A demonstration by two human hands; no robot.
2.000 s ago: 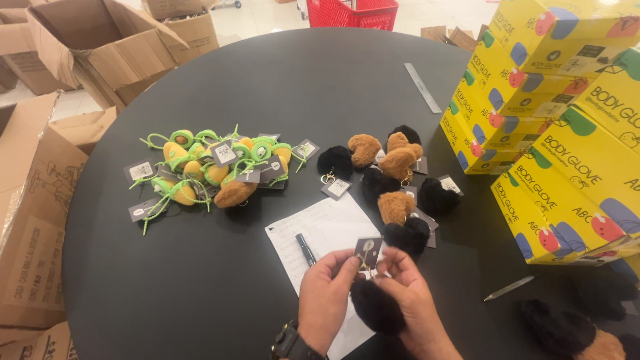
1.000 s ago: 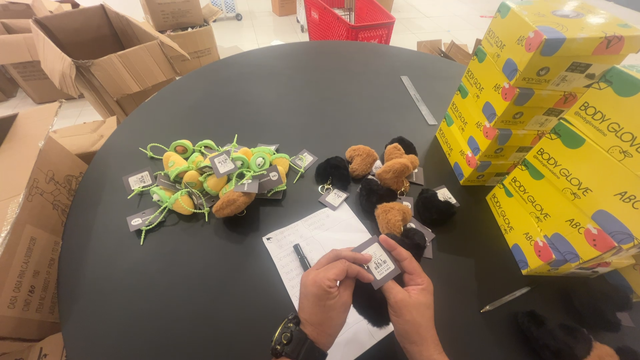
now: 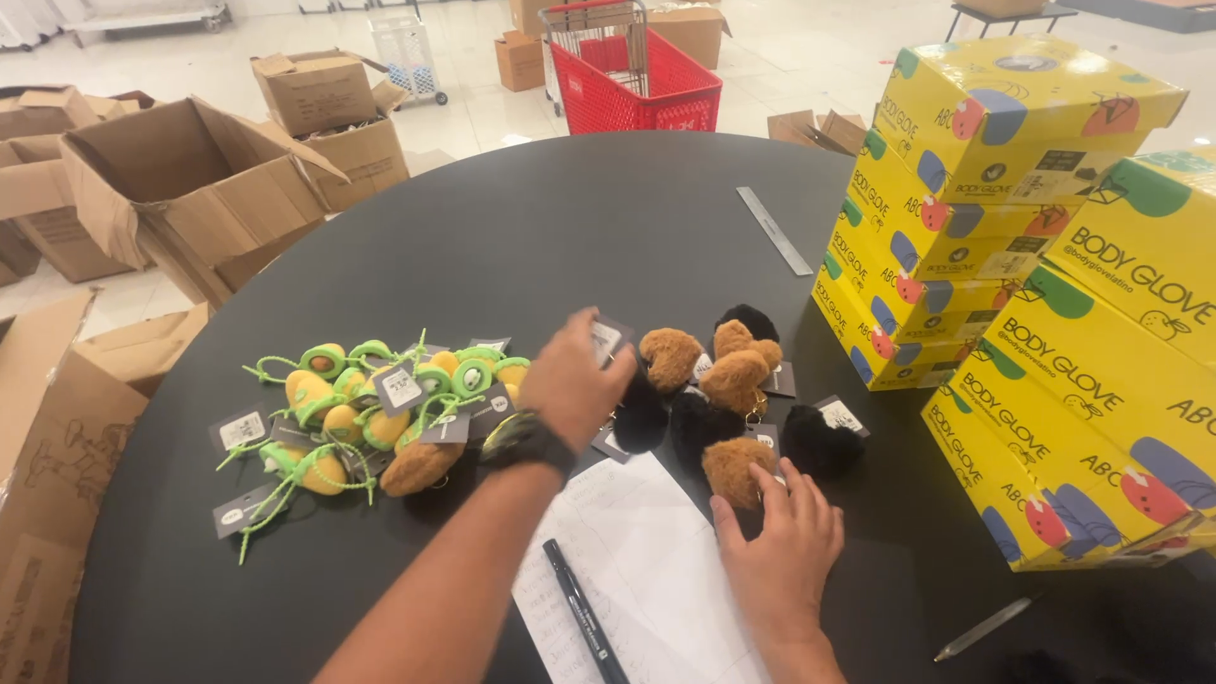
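Note:
My left hand point(image 3: 577, 380) grips the grey card tag point(image 3: 608, 340) of a black plush keychain, whose black fur point(image 3: 638, 414) hangs beneath at the left of the plush pile. My right hand point(image 3: 784, 532) rests with fingers spread against a brown plush keychain point(image 3: 737, 470) at the pile's near side. More brown point(image 3: 670, 357) and black plush keychains point(image 3: 823, 443) with tags lie around it. On the left is a heap of avocado-shaped charms point(image 3: 318, 391) with green cords and tags, a brown plush point(image 3: 423, 467) beside them. A handwritten sheet point(image 3: 655, 560) lies under a black marker point(image 3: 584, 613).
Stacked yellow Body Glove boxes point(image 3: 950, 237) stand at the right. A metal ruler point(image 3: 773, 231) and a clear pen point(image 3: 985, 628) lie on the round black table point(image 3: 456, 237). Open cardboard boxes point(image 3: 218, 190) and a red shopping cart point(image 3: 636, 90) are beyond it.
Both hands were together over the paper, holding a tagged black plush. The left hand has moved forward to the pile's left side with a tagged black plush; the right now touches a brown plush.

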